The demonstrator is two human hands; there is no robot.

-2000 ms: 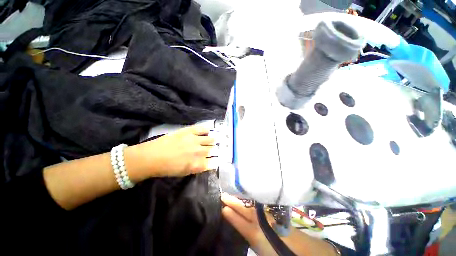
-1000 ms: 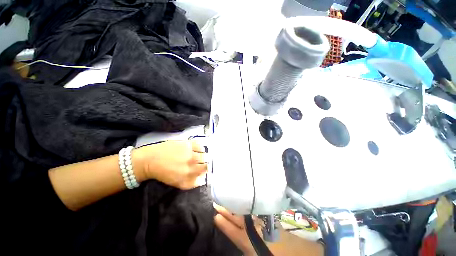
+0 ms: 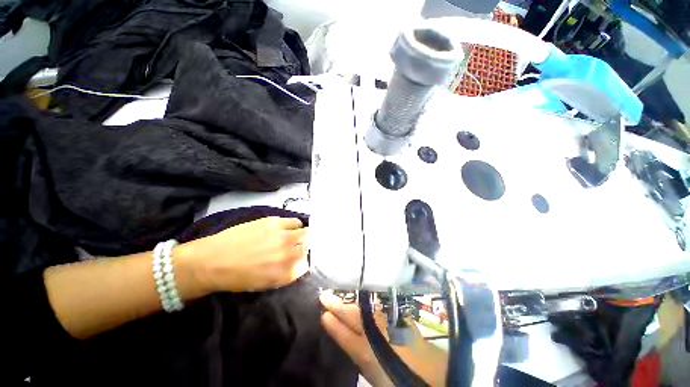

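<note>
The white sewing machine head (image 3: 454, 219) fills the centre and right. Black cloth (image 3: 250, 332) lies at its left end and runs down over the near edge. My left hand (image 3: 253, 253), with a beaded bracelet at the wrist, rests on the cloth; its fingertips are hidden behind the head's left end. My right hand (image 3: 352, 332) is partly hidden under the head, its fingers at the cloth's right edge. Whether either hand pinches the cloth cannot be told. The needle area is hidden.
A large heap of dark cloth (image 3: 227, 128) lies left and behind, with a white cord (image 3: 113, 94) across it. An orange-red mesh basket (image 3: 488, 69) stands behind the head. A chrome bar (image 3: 475, 325) crosses in front. Dark cloth (image 3: 605, 332) hangs at lower right.
The view has shifted, so the machine head sits further left and more of the basket shows. A dark curved fold of cloth now shows behind my left hand. Both hands stay beside the head's left end.
</note>
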